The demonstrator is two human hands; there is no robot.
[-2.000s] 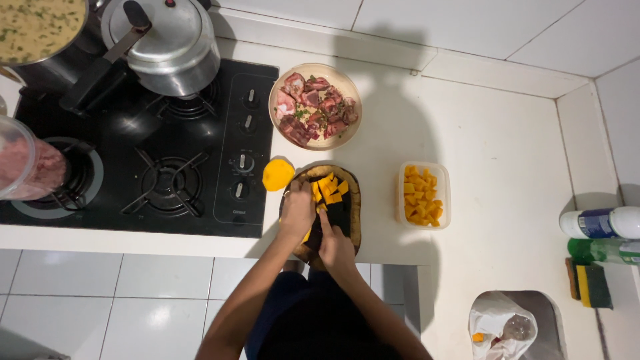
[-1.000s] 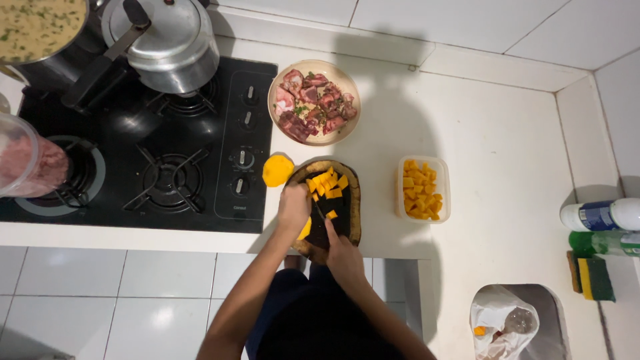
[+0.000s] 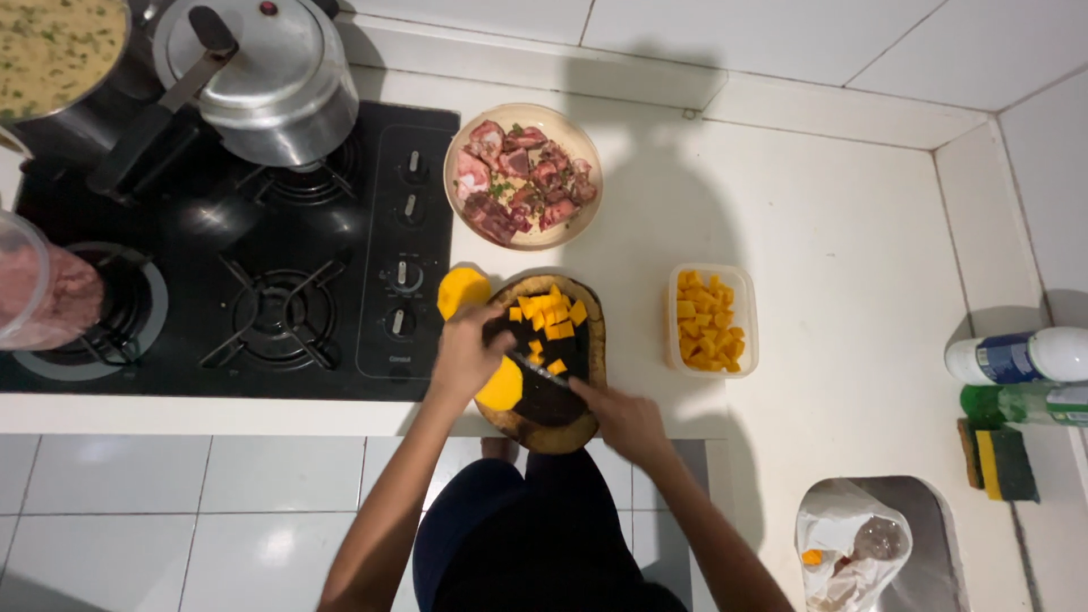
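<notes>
My right hand (image 3: 625,418) is closed on the handle of a kitchen knife (image 3: 544,371), its blade pointing up and left over a dark, wood-rimmed cutting board (image 3: 554,439). Orange cubes (image 3: 548,311), perhaps squash, lie at the board's far end, with a few small pieces near the blade. A round orange slice (image 3: 500,384) rests at the board's left side. Above it is my left hand (image 3: 469,350), blurred, fingers bent; whether it holds a piece is unclear. Another round slice (image 3: 464,291) sits on the counter just past that hand. More cubes fill a plastic container (image 3: 751,323) on the right.
Beyond the board stands a bowl of raw meat (image 3: 524,238). A black gas cooktop (image 3: 195,374) on the left carries a pressure cooker (image 3: 280,127), a soup pot (image 3: 76,127) and a tub of pink meat (image 3: 51,293). Bottles (image 3: 1011,357), sponges (image 3: 1003,463) and a sink (image 3: 922,544) are at right.
My left hand has shifted slightly left and lifted off the cubes. The knife has swung lower over the board, and the round slice beside it shows more fully.
</notes>
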